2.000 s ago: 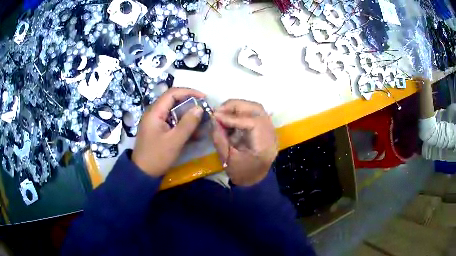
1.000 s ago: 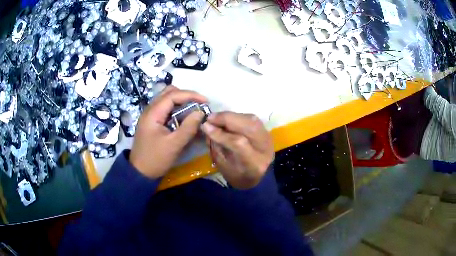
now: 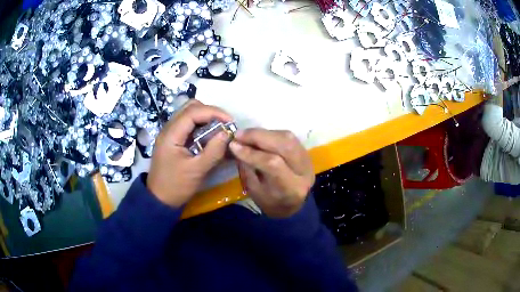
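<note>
My left hand (image 3: pixel 185 151) grips an LED board (image 3: pixel 206 132) between thumb and fingers, tilted, with its silvery edge showing. My right hand (image 3: pixel 273 168) meets it at the board's right edge. Its thumb and forefinger pinch something small there, with a bit of yellow lead (image 3: pixel 229 131) showing at the fingertips. The plug and the socket are hidden by the fingertips. A thin red lead shows faintly below the right fingers.
Unwired boards (image 3: pixel 114 74) heap up at left. One white board (image 3: pixel 286 67) lies alone beyond my hands. Wired boards (image 3: pixel 393 54) lie at right. The yellow table edge (image 3: pixel 348 145) runs in front. Below are a carton (image 3: pixel 353 199) and a red stool (image 3: pixel 425 159). A person's sleeve (image 3: pixel 502 142) shows at right.
The board has tilted more edge-on in my left hand. My right hand has closed in on its edge, and the dangling red lead shows less. The sleeve at right has moved.
</note>
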